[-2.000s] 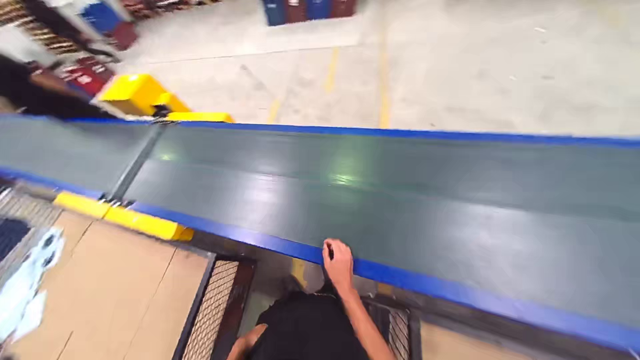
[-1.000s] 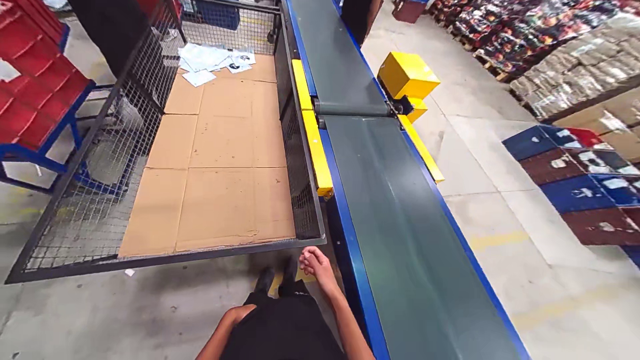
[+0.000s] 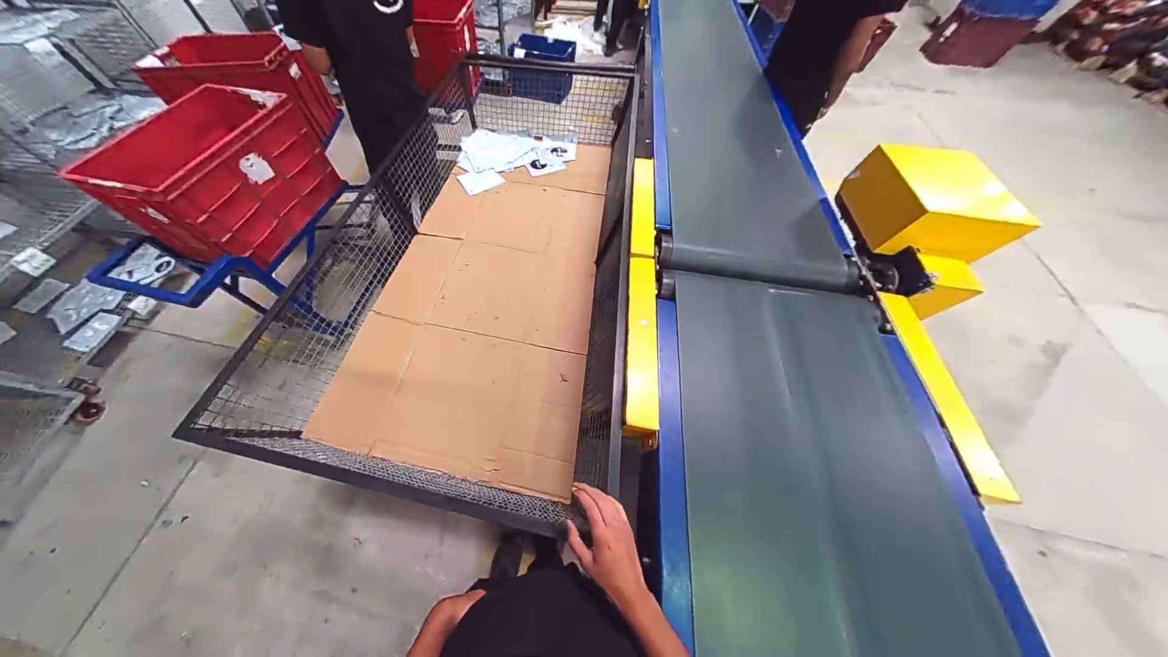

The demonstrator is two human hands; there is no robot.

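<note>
My right hand is at the near right corner of a black wire-mesh cage cart, its fingers apart over the corner and holding nothing; whether it touches the rim I cannot tell. My left hand is out of view; only part of that arm shows at the bottom edge. Flattened cardboard lines the cart's floor. White plastic mailing bags lie in a loose pile at its far end. Right of the cart runs a dark green conveyor belt with blue side rails.
Yellow guards edge the conveyor, and a yellow motor housing juts out on its right. Red plastic bins stand at left on a blue trolley. One person stands left of the cart, another beyond the belt.
The view has swung round from across the belt to along it and the cart. My right hand, by the belt's edge two seconds ago, is now at the cart's corner with its fingers more spread.
</note>
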